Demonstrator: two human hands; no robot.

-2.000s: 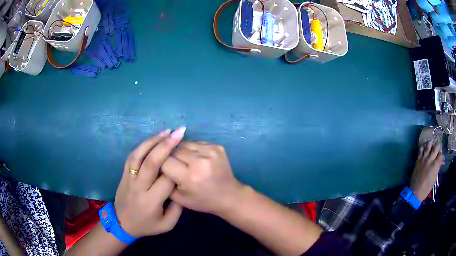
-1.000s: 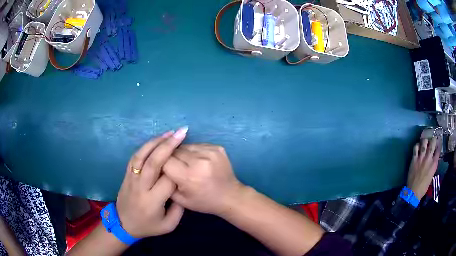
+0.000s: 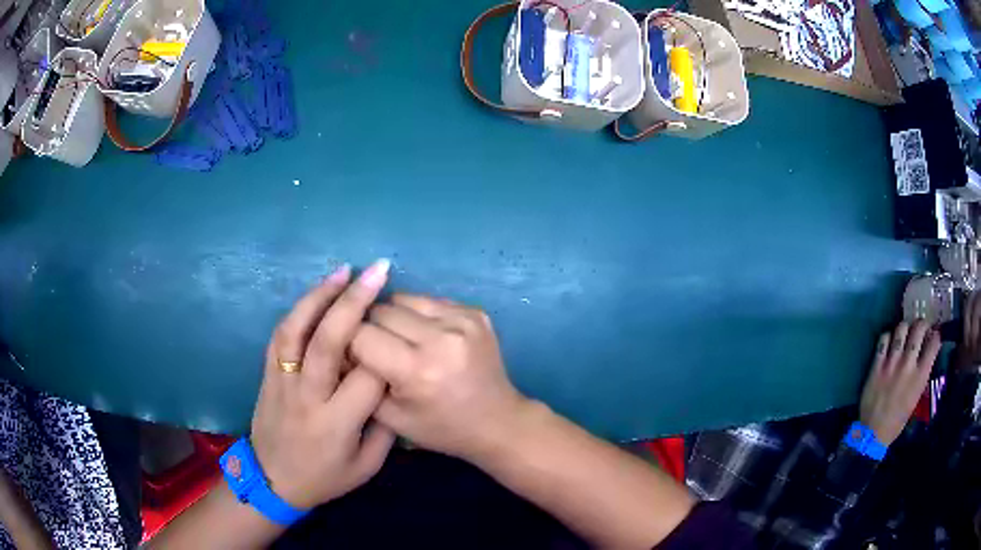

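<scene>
My left hand, with a ring and a blue wrist band, is against my right hand over the table's near edge. Two left fingertips point away from me; my right fingers are curled against the left hand. The palms are hidden, and no object shows between them. At the back stand two cream-white housings with brown straps, touching. One holds a light-blue battery, the other a yellow battery; each has a blue strip along its left inner side.
Blue strips lie piled at the back left beside more housings with wires. A cardboard tray holds white loops at the back right. A black box stands at the right edge. Another person's hand is at the right.
My clasped hands have shifted slightly, with the left fingertips a little further left and away from me. The other person's hand at the right has moved slightly left and nearer.
</scene>
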